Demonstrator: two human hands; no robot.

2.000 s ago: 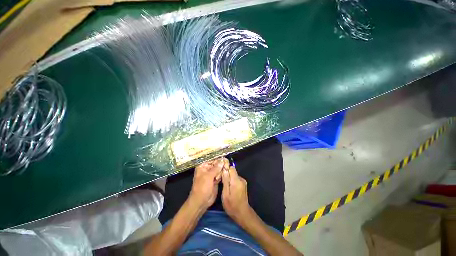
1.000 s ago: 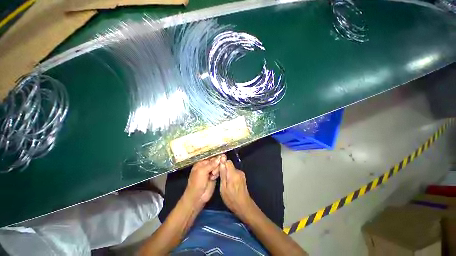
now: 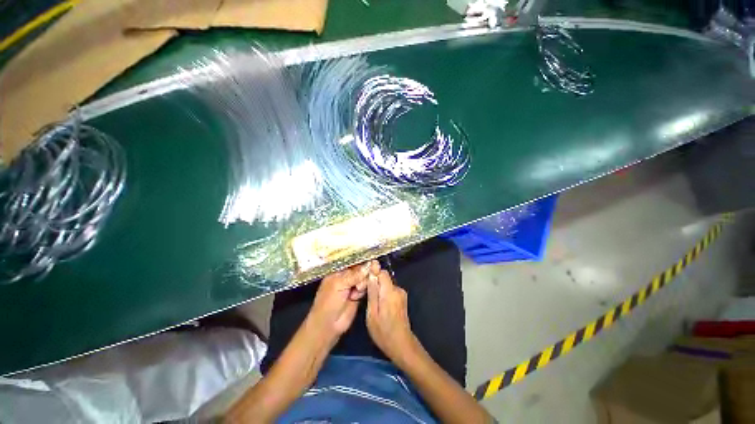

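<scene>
My left hand (image 3: 338,300) and my right hand (image 3: 387,308) are together over my lap, just below the bench edge, with fingertips pinched close to each other. A thin dark strand shows faintly by the right fingertips; the piece between the fingertips is mostly hidden. A yellow-cream block (image 3: 354,237) lies at the bench edge in front of the hands, with crinkled clear film (image 3: 258,262) around it. Behind it lie a bundle of clear tubing (image 3: 269,137) and, to its right, a C-shaped coil of dark-purple and white strands (image 3: 374,137).
The green bench (image 3: 497,124) bears a looped silver-grey pile (image 3: 70,199) at left and a small strand bundle (image 3: 565,62) at far right. Cardboard (image 3: 91,50) lies behind the rail. Below are a blue bin (image 3: 509,233), a pale bag (image 3: 157,373), floor tape (image 3: 608,313) and boxes (image 3: 662,389).
The view has shifted, so the bench things sit slightly lower and more of the area behind the rail shows. The hands stay together at the bench edge.
</scene>
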